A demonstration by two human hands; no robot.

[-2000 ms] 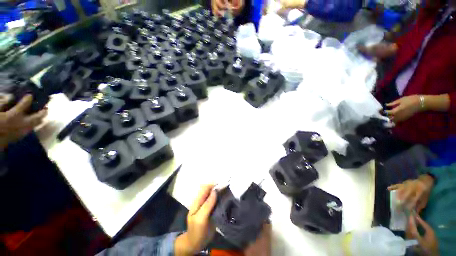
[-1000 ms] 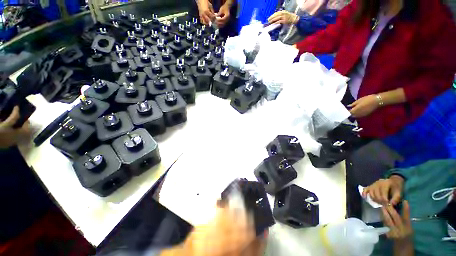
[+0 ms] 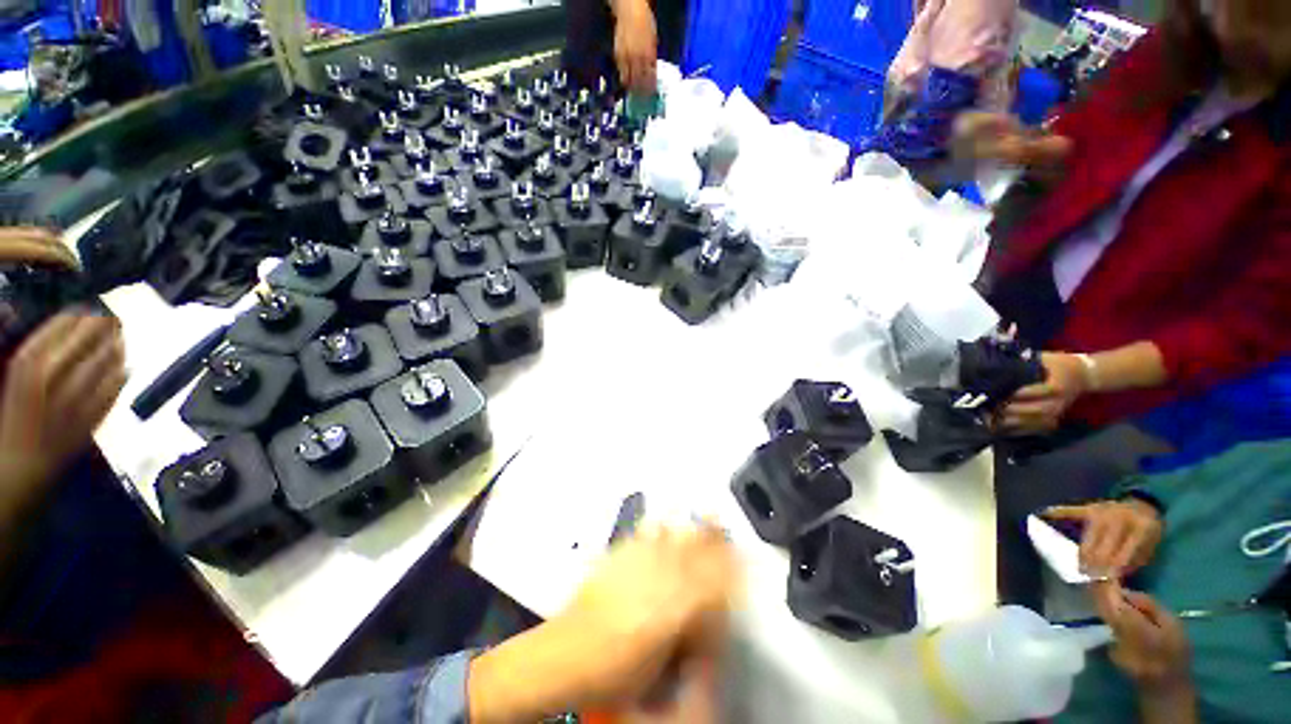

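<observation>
My left hand [image 3: 609,615], in a denim cuff, is blurred low at the centre over the white table. My right hand [image 3: 697,672] appears only as a blurred patch against it. What either holds is hidden. A small dark shape [image 3: 627,518] shows just above the fingers, unclear. Three black cube units stand to the right: one behind [image 3: 818,419], one in the middle [image 3: 790,485] and one in front [image 3: 852,577], prongs showing. Many units with prongs up fill the left table, the nearest at its front left [image 3: 231,499]. Something orange [image 3: 630,711] is below my hands.
A white bottle with a yellowish band [image 3: 1002,662] stands at the lower right. Translucent packaging [image 3: 793,184] is heaped mid-table. A black handle [image 3: 180,371] and flat black parts [image 3: 191,234] lie left. Coworkers' hands are at left, back and right, one on a dark unit [image 3: 1000,371].
The unit by my hands is out of sight. Another unit now stands at the front left of the left group. The red-sleeved person's hand has moved onto a dark unit.
</observation>
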